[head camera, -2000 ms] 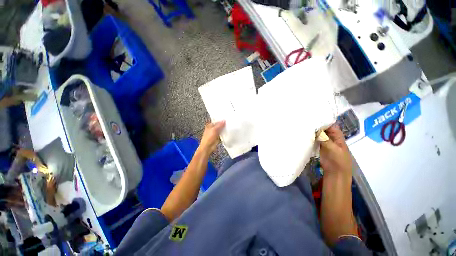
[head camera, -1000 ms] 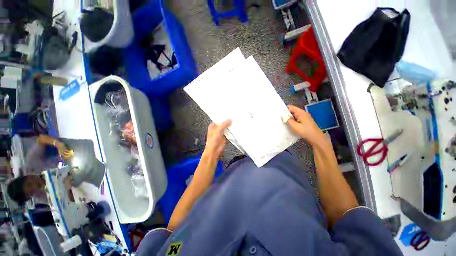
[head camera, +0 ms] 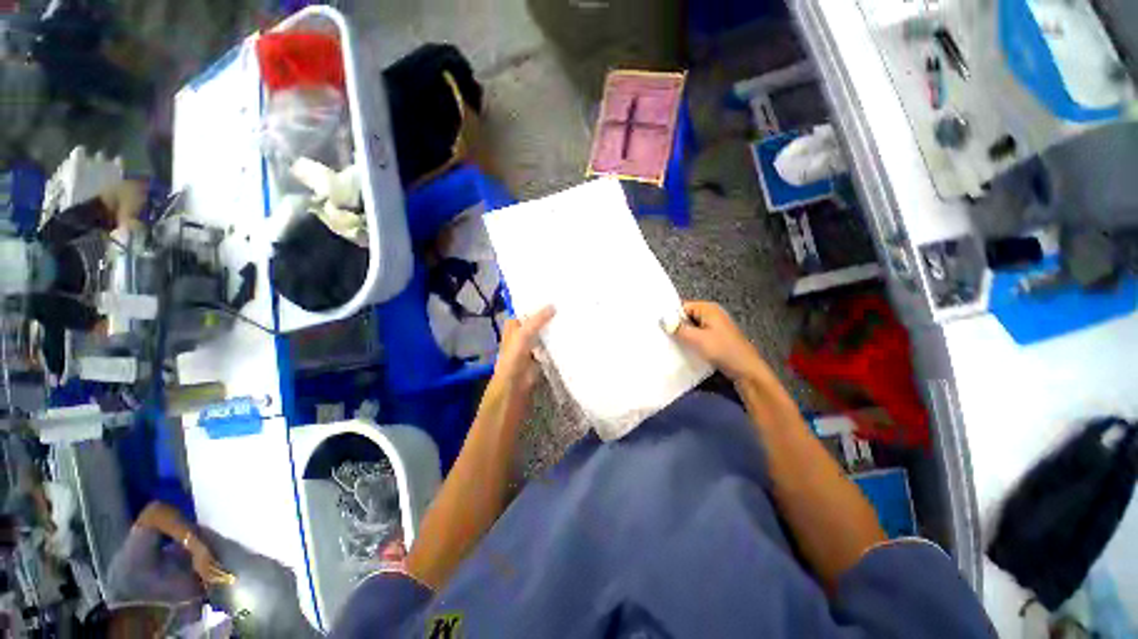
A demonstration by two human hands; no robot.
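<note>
A stack of white cut pieces (head camera: 599,300) is held in front of my body above the speckled floor. It is roughly rectangular and tilted. My left hand (head camera: 524,346) grips its left edge, with the thumb on top. My right hand (head camera: 714,337) grips its right edge, also with the thumb on top. The fingers under the stack are hidden. I cannot tell how many pieces are in it.
At left are white tubs (head camera: 391,237) with cloth and scraps, a blue crate (head camera: 456,375) and machine tables with a person's arm. Ahead is a blue stool with a pink top (head camera: 638,125). At right are a machine table (head camera: 998,387), a black cloth (head camera: 1061,512) and a red stool (head camera: 867,368).
The white pieces, spread apart two seconds ago, are now together in one stack between both hands. The view has moved forward along the aisle, and the pink-topped stool has come into view.
</note>
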